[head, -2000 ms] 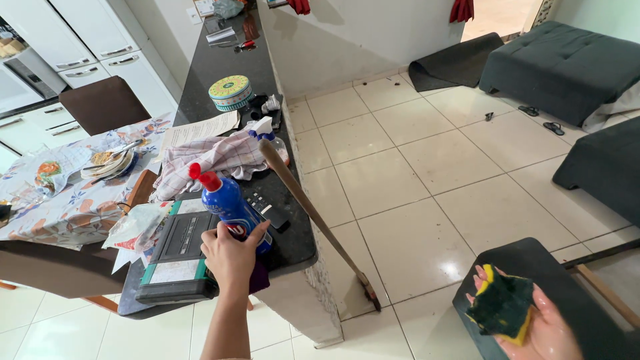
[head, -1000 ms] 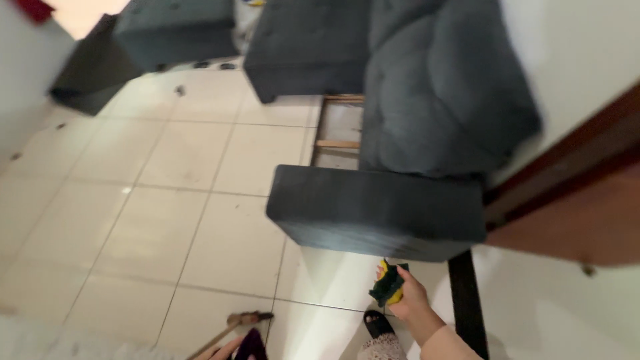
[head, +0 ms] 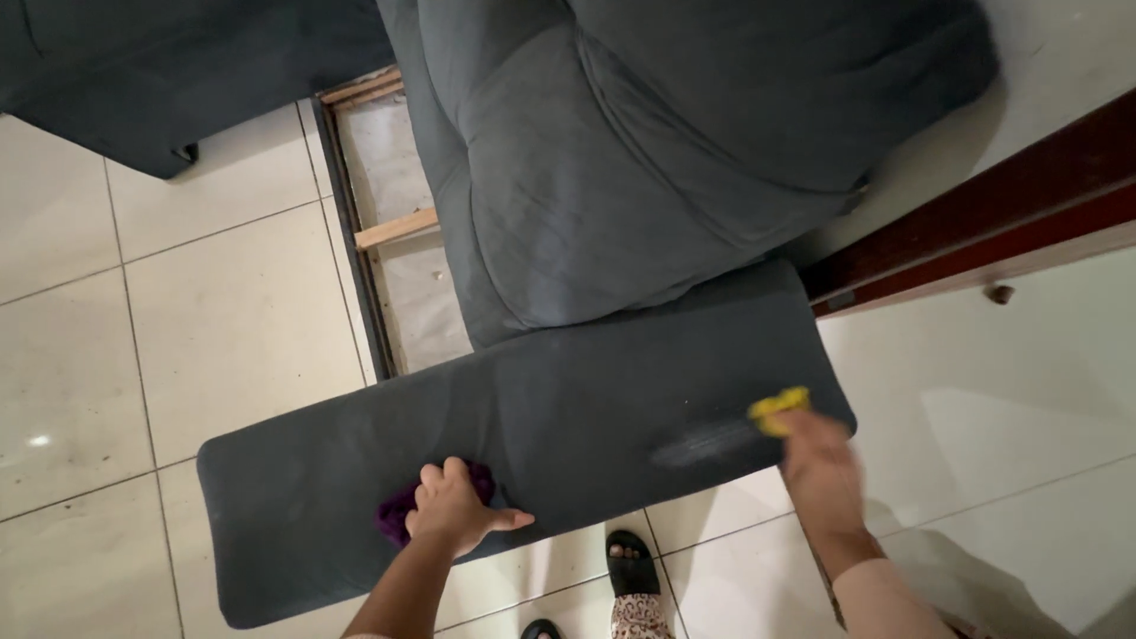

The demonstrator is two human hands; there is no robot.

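Observation:
My left hand [head: 451, 508] presses a bunched purple cloth [head: 395, 515] against the top of the dark grey sofa armrest [head: 568, 390], left of its middle, with the thumb spread out to the right. My right hand [head: 821, 457], blurred, grips a yellow sponge [head: 781, 410] at the armrest's right end. Beside the sponge, a pale whitish streak [head: 706, 442] runs across the fabric. The sponge's dark side is not visible now.
Beyond the armrest lie a tufted grey back cushion [head: 621, 160] and the sofa's open frame with a wooden slat [head: 397, 228]. Another dark sofa section [head: 195, 71] is at upper left. A dark red wooden door edge [head: 985, 209] stands right. My sandalled foot [head: 632, 564] is on the tiles.
The view has swung from the counter to the sofa armrest. My left hand, on a blue bottle two seconds ago, is now on the purple cloth; my right hand has brought the sponge onto the armrest.

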